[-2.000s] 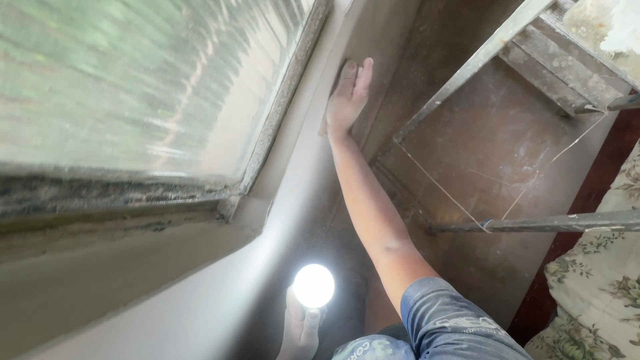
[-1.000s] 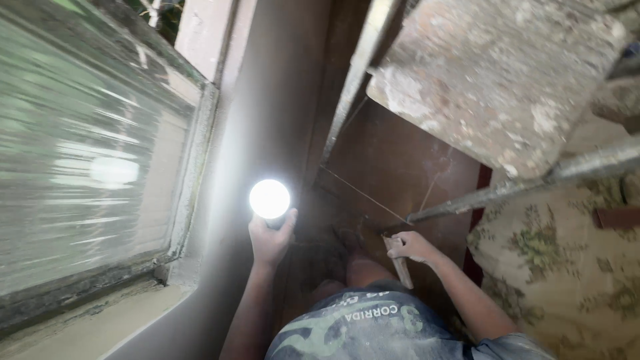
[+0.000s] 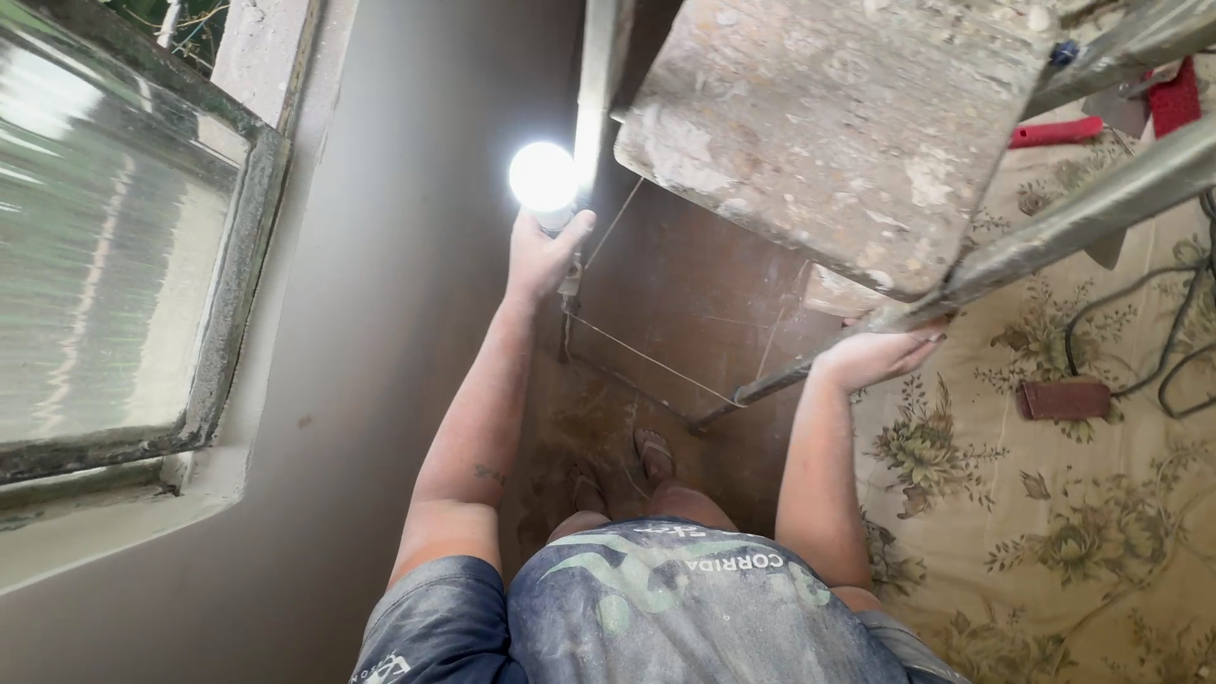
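Observation:
My left hand (image 3: 546,255) grips the base of a lit round light bulb (image 3: 544,177), held upright near the grey wall (image 3: 380,237). On the right, my right hand (image 3: 879,358) is at the metal rail (image 3: 1045,233) of a stepladder, its fingers curled under and against the rail just below the paint-spattered top board (image 3: 836,133). A pale flat block (image 3: 840,291) shows beside that hand, partly behind the rail; whether the hand also holds it cannot be told.
An open window with a worn frame (image 3: 242,275) stands at the left. A cord (image 3: 655,359) spans the ladder legs over the brown floor. On the floral cloth (image 3: 1073,541) at the right lie a brown block (image 3: 1062,400), a dark cable (image 3: 1130,304) and red-handled tools (image 3: 1056,132).
My right hand was on the wall, then low at the ladder holding a flat block; now it is up against the ladder rail. My left hand still holds the lit bulb. The view has shifted.

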